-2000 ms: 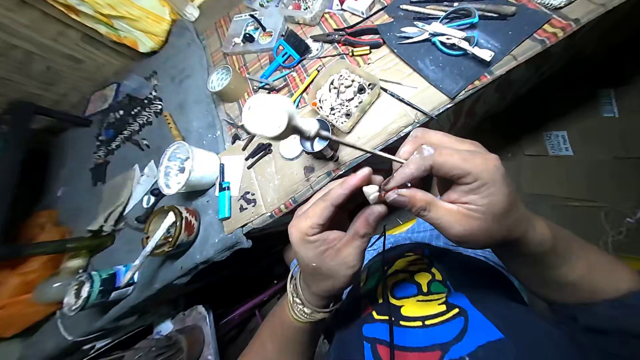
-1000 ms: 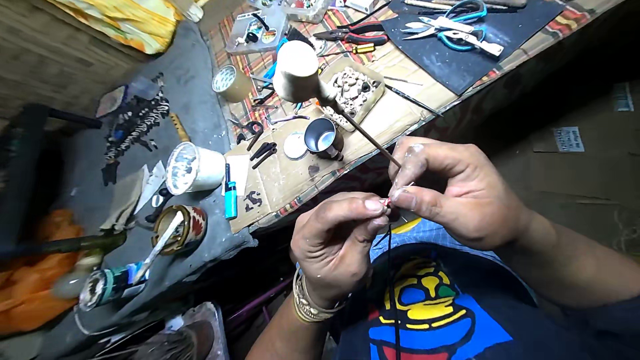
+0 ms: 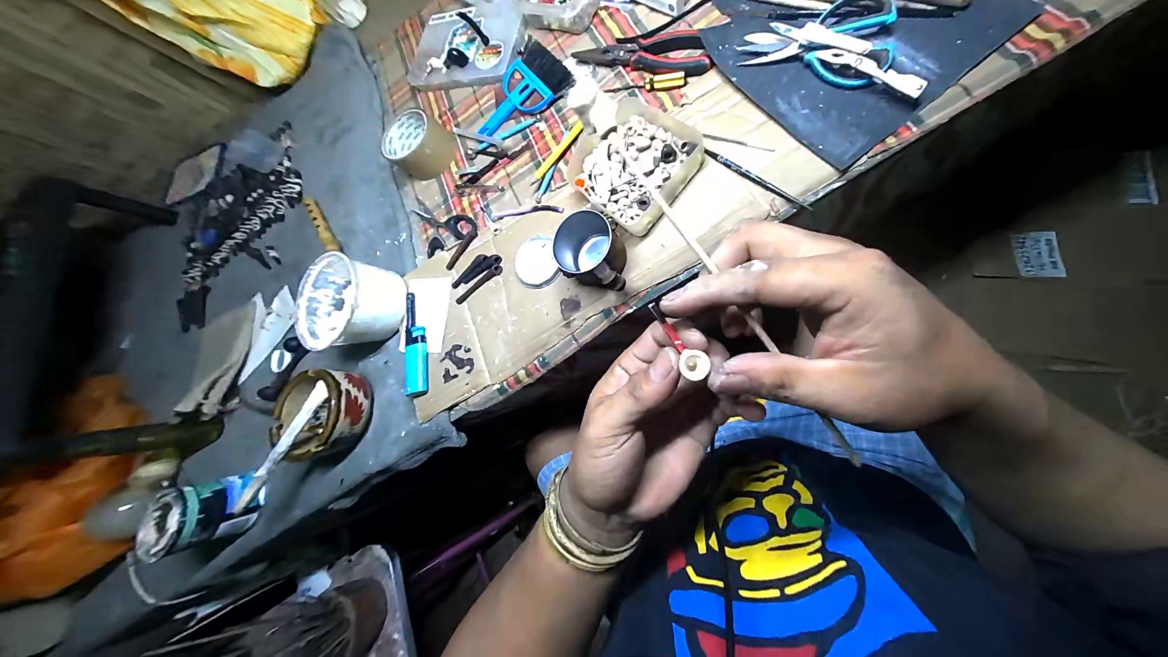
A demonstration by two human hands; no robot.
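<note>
My left hand (image 3: 639,415), with bangles at its wrist, grips a small pale ring-shaped piece (image 3: 694,365) and a thin red piece (image 3: 672,334) beside it. My right hand (image 3: 812,319) holds a long thin wooden stick (image 3: 689,237) between its fingers, and its fingertips are close to the pale piece. The stick's upper end lies in front of a plastic tub of small pale pieces (image 3: 630,164). Just beyond the hands, a dark-lined metal cup (image 3: 584,245) stands on the cardboard, next to a white round lid (image 3: 537,262).
Pliers (image 3: 657,57), scissors (image 3: 844,55) on a black mat (image 3: 812,100), and a blue brush (image 3: 525,87) lie at the back. To the left are a blue lighter (image 3: 416,360), a white tub (image 3: 342,301) and a rusty can (image 3: 324,415). The table's edge (image 3: 566,328) runs diagonally.
The stick's broad pale head, plain in the earlier frames, no longer shows in the same form. My right fingers have spread around the stick, and the ring-shaped piece now shows its face.
</note>
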